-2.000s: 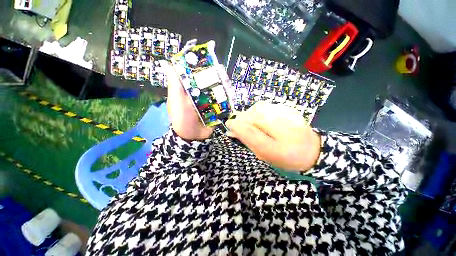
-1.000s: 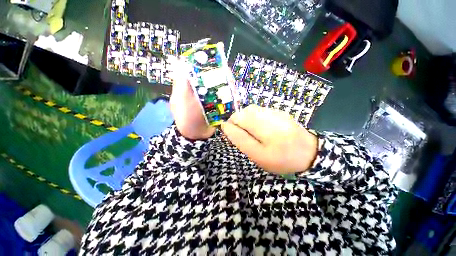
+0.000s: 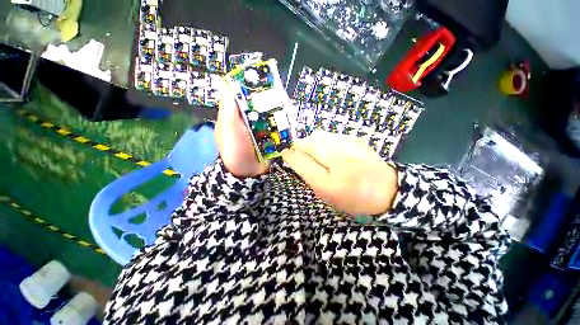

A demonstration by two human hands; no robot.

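A power supply circuit board point(image 3: 262, 108), crowded with parts, is held up in front of my chest, its long side tilted slightly from upright. My left hand point(image 3: 234, 136) holds it along its left side; the fingers are mostly hidden behind the board. My right hand point(image 3: 343, 171) is at the board's lower right corner with its fingertips close together there. Whether they pinch a small part or the board's edge is hard to tell. More boards lie in tight rows on the bench to the left point(image 3: 184, 60) and to the right point(image 3: 356, 105).
A clear plastic tray point(image 3: 362, 25) with small silvery parts lies behind. A red tape dispenser point(image 3: 421, 60) and a yellow tape roll point(image 3: 514, 81) are at the right. A clear plastic bag or tray point(image 3: 499, 171) lies at far right. A blue chair point(image 3: 137, 197) stands at left.
The held board has shifted and tilted slightly. My right hand stays at its lower corner, moved a little left. My left hand keeps its hold.
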